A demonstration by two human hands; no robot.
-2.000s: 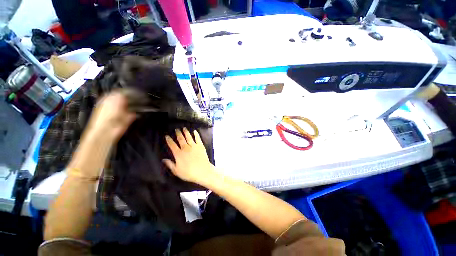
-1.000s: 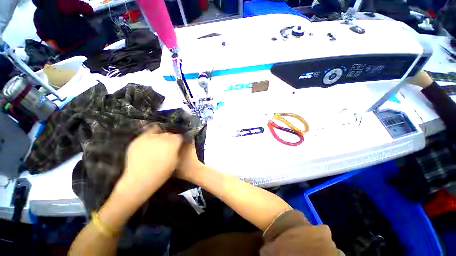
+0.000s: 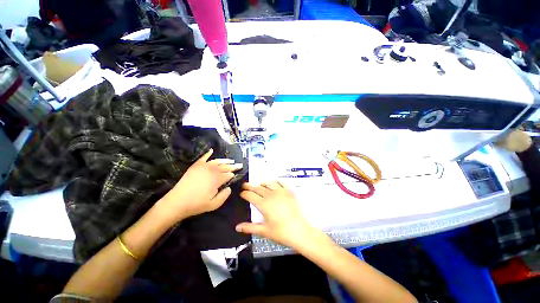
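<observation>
The dark plaid garment (image 3: 127,142) lies bunched on the table left of the needle. A plain black fabric piece (image 3: 219,228) lies flat nearer me, with a white label (image 3: 218,266) at its front edge. The needle and presser foot (image 3: 254,139) are at the cloth's far right corner. My left hand (image 3: 207,183) lies on the cloth just in front of the presser foot, fingers spread and pressing. My right hand (image 3: 275,213) rests with its fingertips at the black piece's right edge. Neither hand visibly grips cloth.
Scissors (image 3: 355,174) and thread snips (image 3: 305,172) lie right of the needle. The white machine head (image 3: 314,65) spans the back, with a pink holder (image 3: 208,26). A black bundle (image 3: 151,56) lies behind left, a flask (image 3: 23,97) far left. Another person's hand (image 3: 514,141) shows at right.
My hands have separated from their bunched hold on the cloth. The left hand now lies flat near the presser foot and the right has moved to the cloth's right edge. The black piece is spread flatter.
</observation>
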